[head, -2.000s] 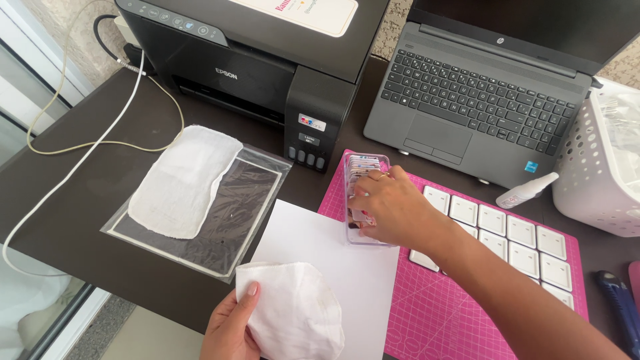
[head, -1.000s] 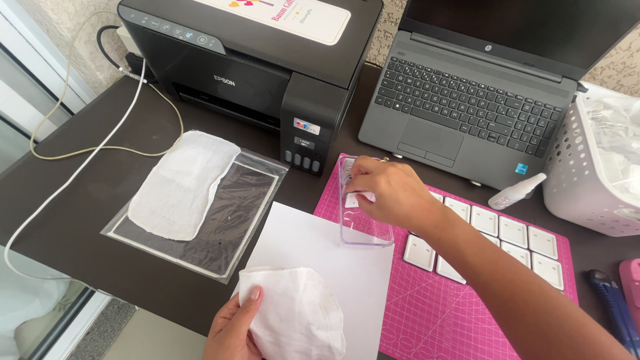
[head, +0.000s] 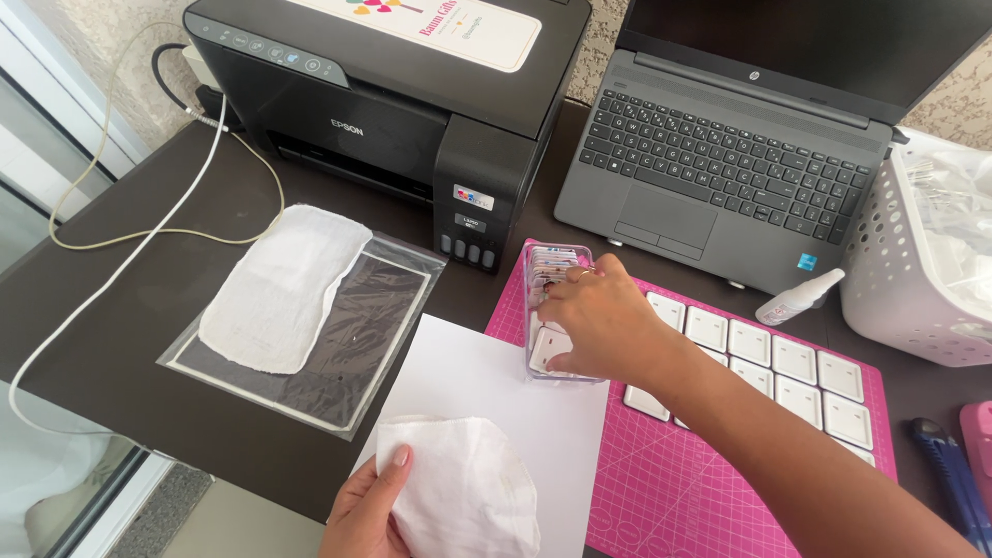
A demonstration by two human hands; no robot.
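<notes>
My left hand (head: 372,504) grips a white cloth (head: 465,480) by its left edge, over a sheet of white paper (head: 442,372). My right hand (head: 597,310) reaches into a clear plastic box (head: 570,378) that holds a row of thin printed pieces (head: 552,260) at its far end. A white square piece (head: 549,349) lies under my right fingers at the near end; whether they grip it I cannot tell. Rows of white square pieces (head: 749,342) lie on the pink cutting mat (head: 682,496), right of the box.
Another white cloth (head: 279,287) lies on a clear plastic sleeve (head: 387,310) at left. Behind stand a black Epson printer (head: 349,155) and an HP laptop (head: 666,225). A small white bottle (head: 798,298), a white basket (head: 891,271) and a blue utility knife (head: 949,473) are at right.
My right hand has moved within the box, and printed pieces show at its far end again. My left hand still holds the cloth over the paper.
</notes>
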